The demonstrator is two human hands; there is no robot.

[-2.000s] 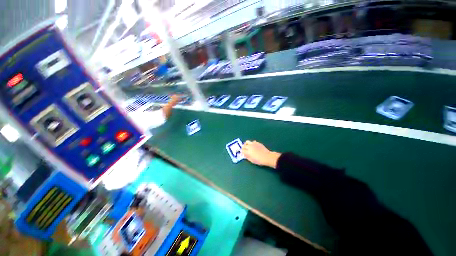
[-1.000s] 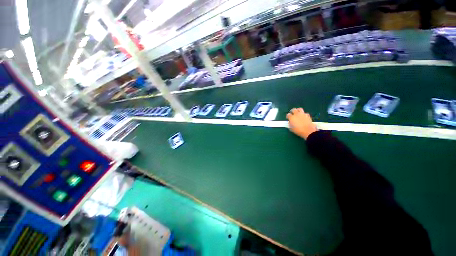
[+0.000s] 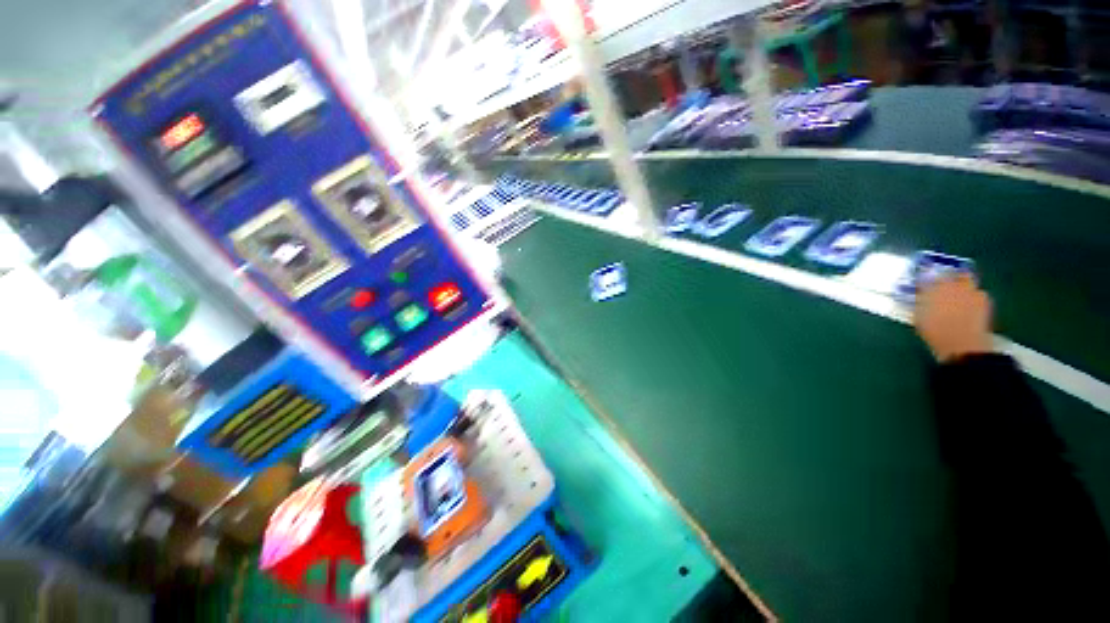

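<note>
My right hand (image 3: 956,314), blurred, reaches across the belt at the right. Its fingers are closed on the near edge of a white-rimmed housing panel (image 3: 940,265) by the white dividing strip, partly covering it. A flat pale piece (image 3: 881,273) lies just left of it. More housing panels (image 3: 783,235) form a row beyond the strip. A single panel (image 3: 607,281) lies on the near side of the dark green belt (image 3: 730,402). Another panel (image 3: 439,489) sits in the orange fixture (image 3: 455,528) on the press plate (image 3: 517,453). My left hand is not in view.
The blue control box (image 3: 292,195) stands high at the left, above the press. The turquoise bench (image 3: 609,487) runs along the belt's near edge. A red stool (image 3: 319,542) is at the lower left. Stacked trays (image 3: 809,112) and a white post (image 3: 609,134) stand on the far side.
The view has swung left, bringing the press and fixture back into full view. My right hand has left the near-side panel, crossed to the strip and is now on a panel there.
</note>
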